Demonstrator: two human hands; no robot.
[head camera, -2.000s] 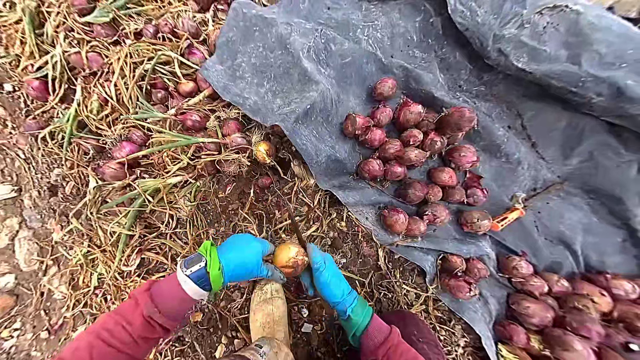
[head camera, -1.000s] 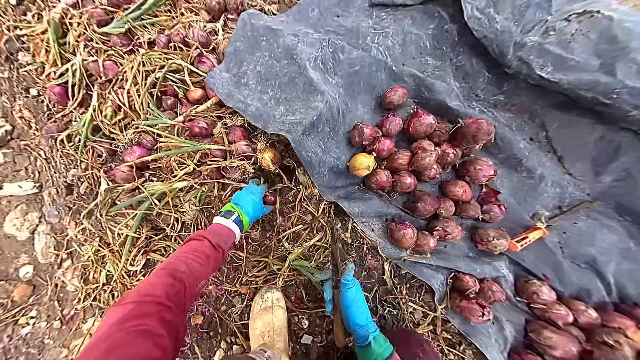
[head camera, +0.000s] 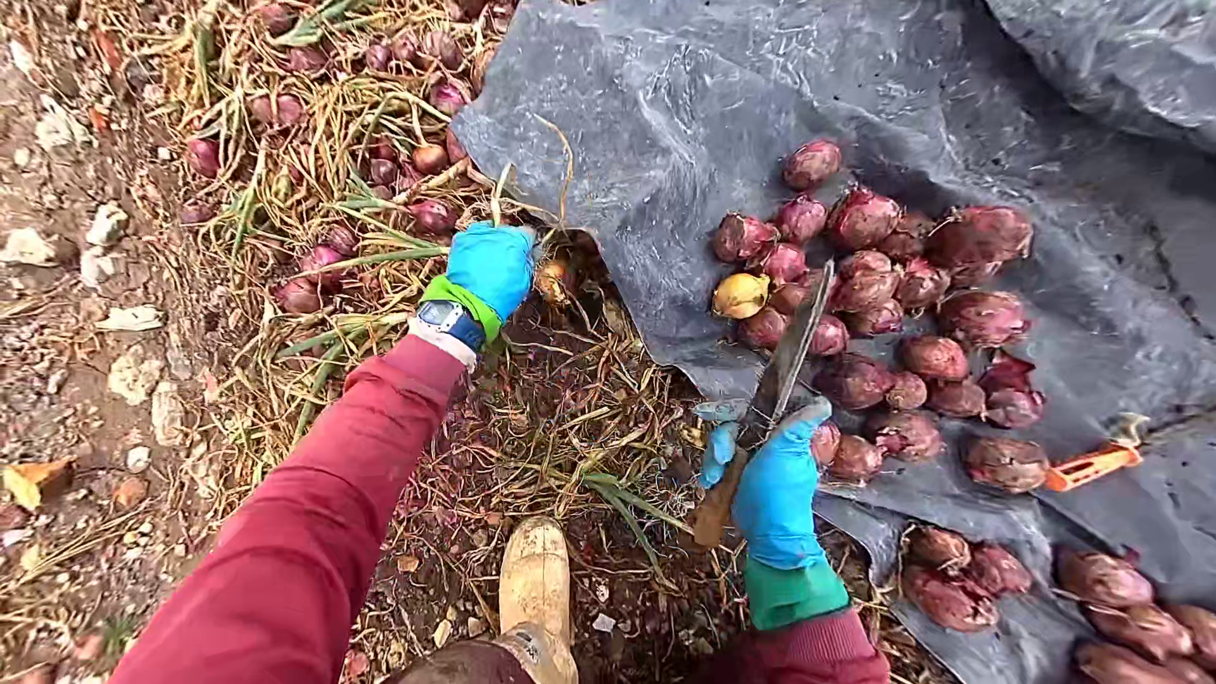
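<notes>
My left hand (head camera: 492, 269), in a blue glove, is closed at the edge of the onion pile, with dry stalks rising beside its fingers; what it grips is hidden. A yellow onion (head camera: 554, 282) lies just right of it on the soil. My right hand (head camera: 777, 484), also gloved in blue, holds a large knife by its wooden handle (head camera: 714, 503), the dark blade (head camera: 796, 347) pointing up over the sheet. Beyond the blade, a yellow onion (head camera: 741, 295) rests among several red onions (head camera: 984, 318) on the grey plastic sheet (head camera: 655, 123).
Red onions with dry stalks (head camera: 323, 266) cover the ground at upper left. An orange-handled tool (head camera: 1092, 467) lies on the sheet at right, above more red onions (head camera: 1102, 578). My boot (head camera: 535, 579) stands on the soil at bottom middle. Stones (head camera: 133, 372) lie at left.
The yellow onion between my hands two seconds ago is now on the sheet. My left hand has moved up to the pile's edge. The knife in my right hand has swung over the sheet.
</notes>
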